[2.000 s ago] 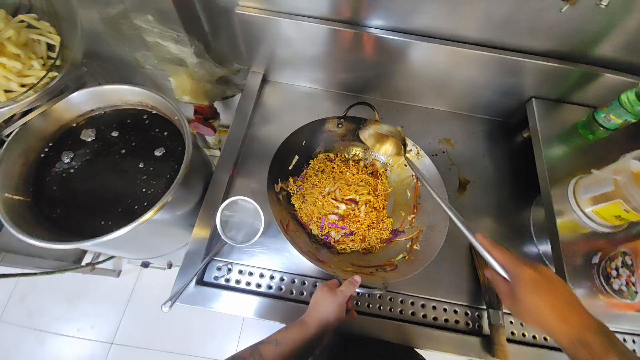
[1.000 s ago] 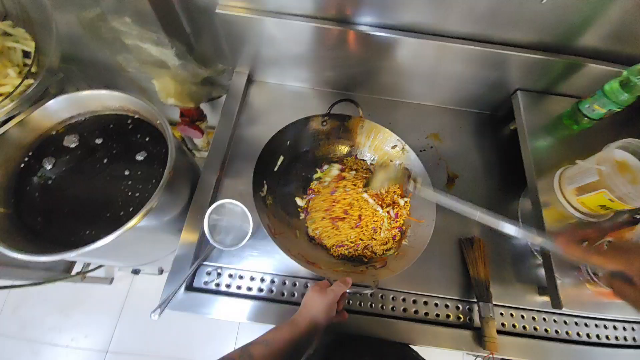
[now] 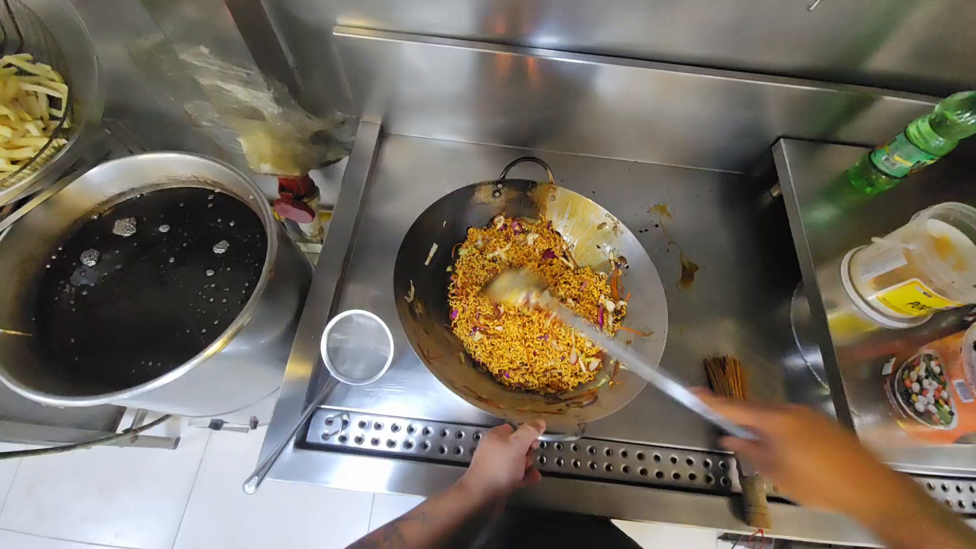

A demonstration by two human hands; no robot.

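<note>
A steel wok with two loop handles sits on the stainless steel stove top. Noodles mixed with shredded vegetables, some of them purple, lie inside it. At the near edge, my left hand grips the wok by its near handle. My right hand is closed around the long metal handle of a ladle or wok spatula. The tool's blurred head is down in the middle of the noodles, so its exact shape cannot be told.
A large pot of dark liquid stands at the left, below a bowl of cut potatoes. A small strainer rests left of the wok. A bristle brush lies near my right hand. Plastic tubs and a green bottle are at the right.
The tool's head has moved from the wok's far right side into the middle of the noodles. The noodles are more spread out. My left hand has stayed at the near handle.
</note>
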